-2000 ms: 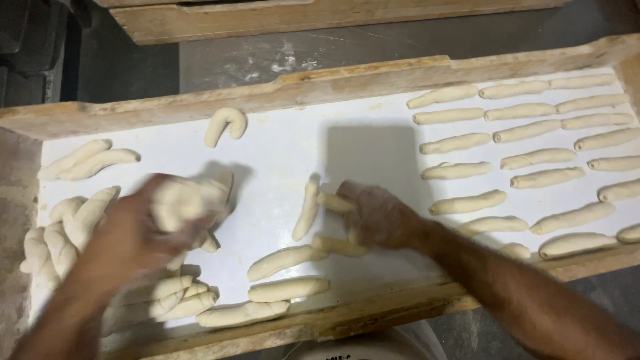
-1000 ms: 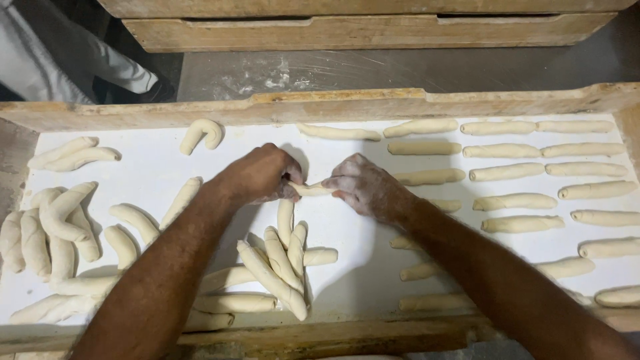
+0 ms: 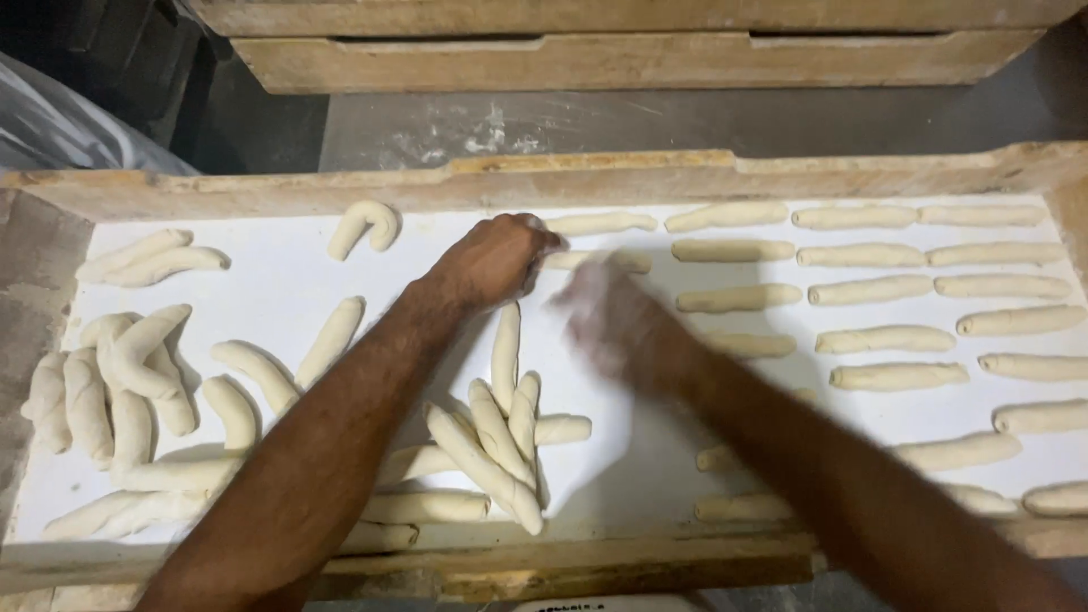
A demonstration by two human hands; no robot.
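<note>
My left hand (image 3: 506, 259) is beside the left ends of two dough rolls, a back one (image 3: 602, 223) and one just in front of it (image 3: 595, 260); its curled fingers hide whether it grips either. My right hand (image 3: 599, 319), blurred by motion, is over the tray just in front of the nearer roll, its grip unclear. Rows of dough rolls (image 3: 891, 290) lie on the white surface to the right. In front of my hands, several rolls (image 3: 489, 463) overlap in a loose fan. More rolls (image 3: 136, 382) are piled at the left, with a bent one (image 3: 365, 228) behind.
A wooden wall (image 3: 595, 174) runs along the back of the tray, and a front wall (image 3: 595, 565) crosses below my arms. Farther back stand wooden trays (image 3: 646, 59) on a grey surface (image 3: 399, 123) dusted with white powder. Plastic sheeting (image 3: 76, 127) hangs at the upper left.
One second ago both hands held a dough roll between them. A roll now lies near the back roll, by my left hand. My hands have moved toward the tray's back wall.
</note>
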